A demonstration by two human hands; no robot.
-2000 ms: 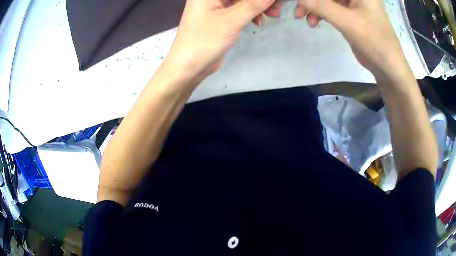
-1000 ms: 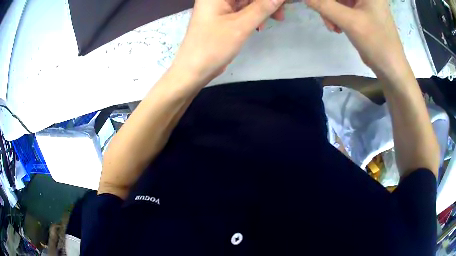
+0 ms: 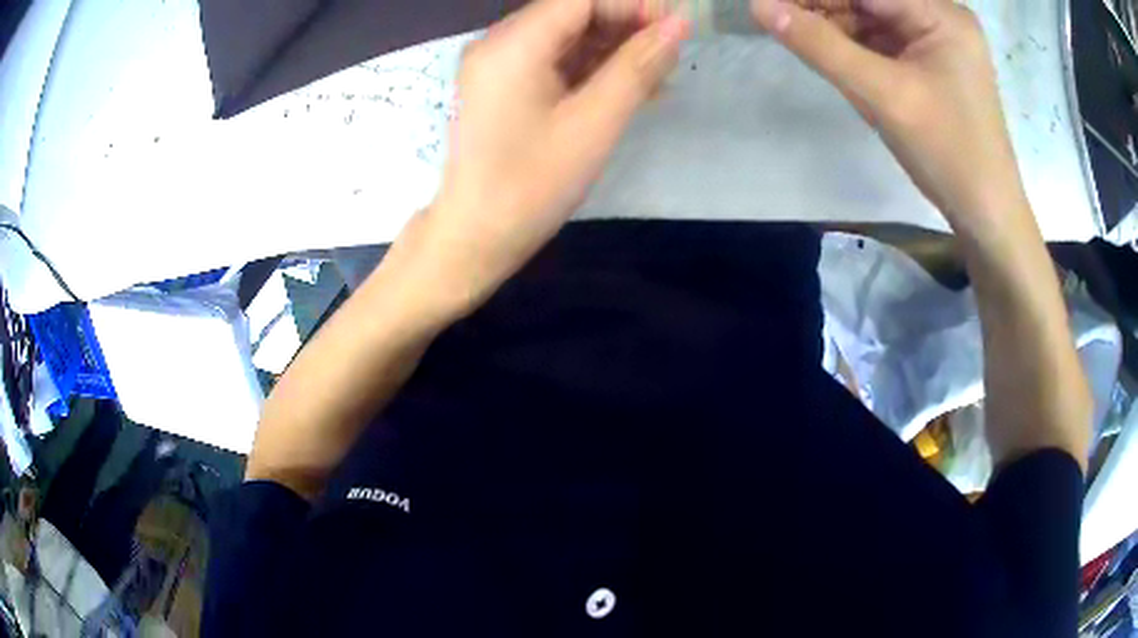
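A small greyish, translucent square patch (image 3: 721, 15) is at the top edge of the head view, between the fingertips of both hands. My left hand (image 3: 549, 100) pinches its left side between thumb and fingers; the hand is slightly blurred. My right hand (image 3: 880, 56) pinches its right side. The top of the patch and some fingers are cut off by the picture's edge. A dark brown panel (image 3: 337, 44) lies on the white table (image 3: 312, 162) at the upper left, its pointed corner towards me, partly cut off by the top edge.
A thin cable (image 3: 44, 259) lies at the table's left end. Below left are a blue crate (image 3: 69, 355) and a white box-like thing (image 3: 181, 361). Below right hangs a white plastic bag (image 3: 905, 330) with yellow scraps (image 3: 930, 440). Dark items stand at the far right.
The greyish patch now shows between my fingertips. My left hand has turned and its thumb and fingers are more spread. The view has shifted slightly, moving the panel's corner up and right.
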